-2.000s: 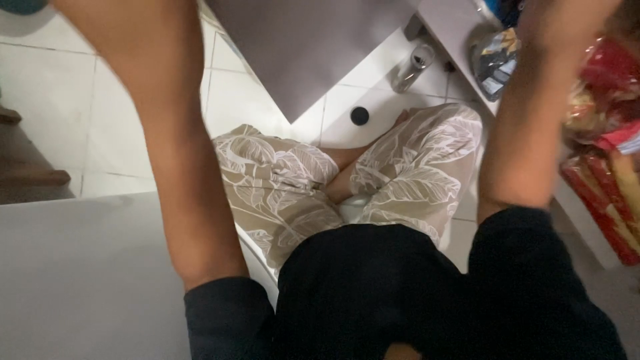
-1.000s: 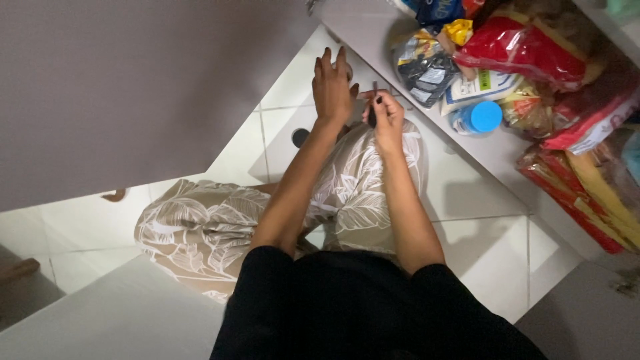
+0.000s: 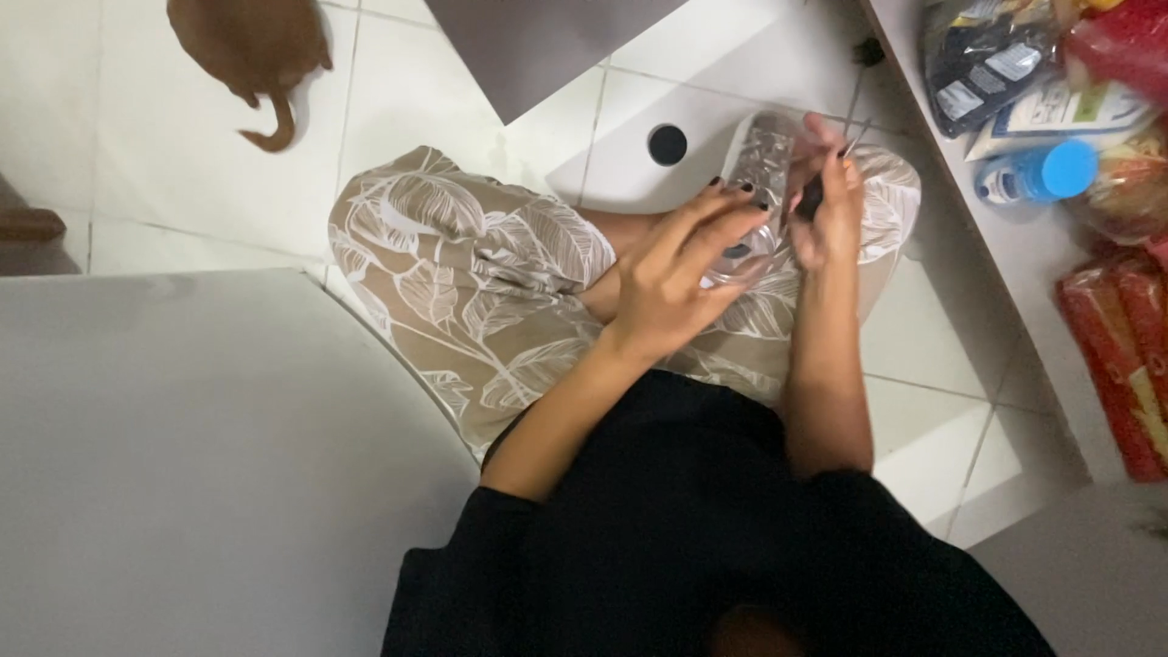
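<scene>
Over my lap is a clear plastic container (image 3: 765, 164), tilted, with its lower end by my left hand (image 3: 680, 265). The left hand's fingers lie along its side. My right hand (image 3: 830, 201) is at the container's other side, shut on a small dark-handled tool (image 3: 809, 195) with a thin metal tip; the exact kind of tool cannot be told. A round black lid (image 3: 667, 144) lies flat on the tiled floor beyond my crossed legs.
At the right, a low shelf (image 3: 995, 246) holds packaged food, a blue-capped jar (image 3: 1031, 173) and red packets (image 3: 1113, 365). A brown cat (image 3: 251, 46) is on the floor at upper left. A grey panel (image 3: 547, 46) juts in at the top; a grey surface (image 3: 182, 456) fills the lower left.
The clear container, on the floor two seconds ago, is now at my hands. One second ago my left hand was spread with nothing in it. The cat's body has come into view.
</scene>
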